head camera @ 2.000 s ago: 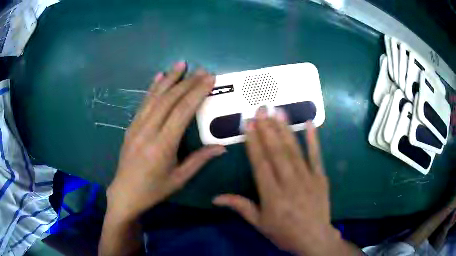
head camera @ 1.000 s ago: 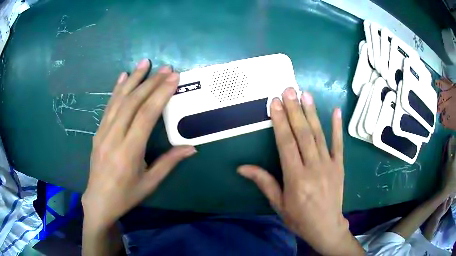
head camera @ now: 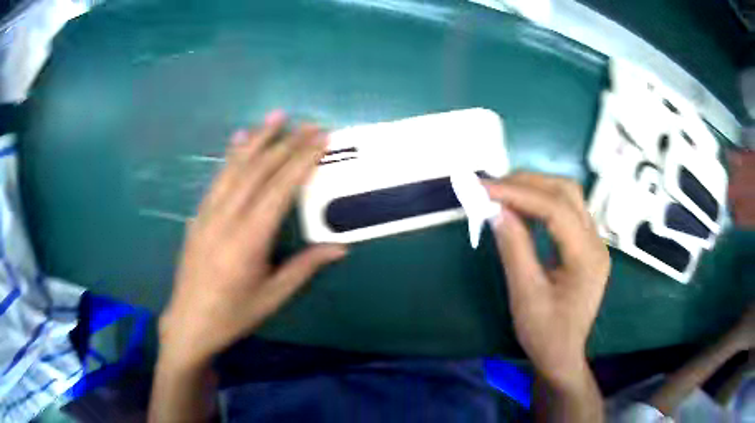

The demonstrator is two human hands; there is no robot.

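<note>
A white front cover (head camera: 406, 142) lies on the dark green bench in front of me, with a long black display window and a small dark logo label near its left end. The picture is blurred and the speaker grille holes do not show. My left hand (head camera: 244, 227) rests at the cover's left end, fingers over the edge and thumb by the lower corner. My right hand (head camera: 550, 248) pinches a white wiping cloth (head camera: 472, 202) between thumb and fingers, over the right end of the black window.
A stack of covers (head camera: 658, 178) overlaps on the bench at the right. A pale rail (head camera: 579, 26) runs along the far edge. A striped sleeve (head camera: 37, 330) is at the left. Another person's arm (head camera: 712, 359) shows at the lower right.
My right hand has gone from flat fingers on the cover to pinching the cloth, which now stands up and shows. The cover and my left hand appear slightly further right in view.
</note>
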